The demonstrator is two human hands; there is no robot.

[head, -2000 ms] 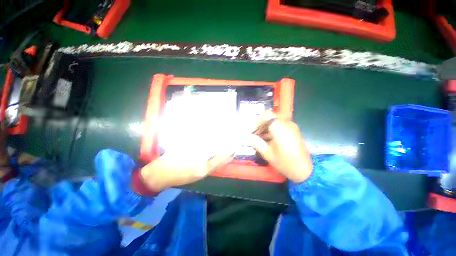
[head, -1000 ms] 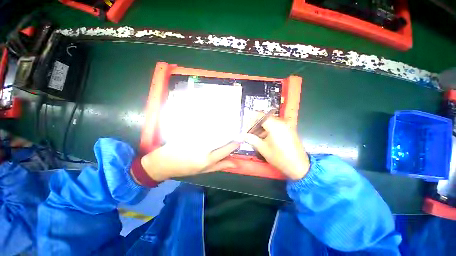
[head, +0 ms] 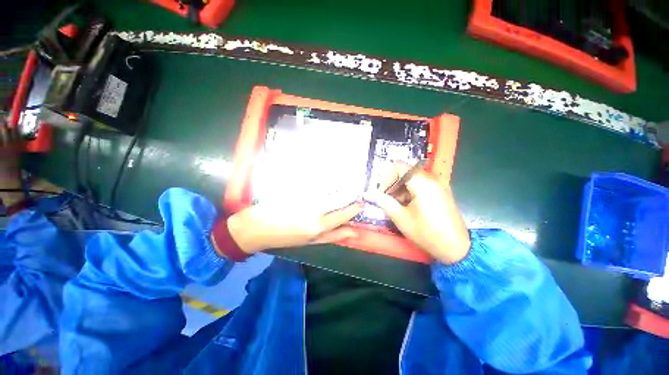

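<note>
An open tablet lies in a red-orange frame (head: 248, 150) on the dark green bench. Its battery (head: 315, 157) glares white at the left, with the dark circuit board (head: 400, 132) to its right. My right hand (head: 427, 216) is over the board's lower part, its fingers closed on a thin dark stick, perhaps tweezers (head: 402, 179). My left hand (head: 297, 223) rests across the tablet's lower edge, its fingertips near the right hand's fingertips. Whether the left fingertips hold a small part is hidden by glare.
An open blue bin (head: 623, 227) with small shiny pieces stands at the right. A black box (head: 114, 95) with cables is at the left. Beyond the paint-chipped rail (head: 381, 69) lies another red frame (head: 550, 55). A neighbour's blue sleeve (head: 37, 253) shows at the left.
The view has shifted, so the bench things sit further right in the picture. Both hands stay at the tablet's lower edge, with little movement relative to it.
</note>
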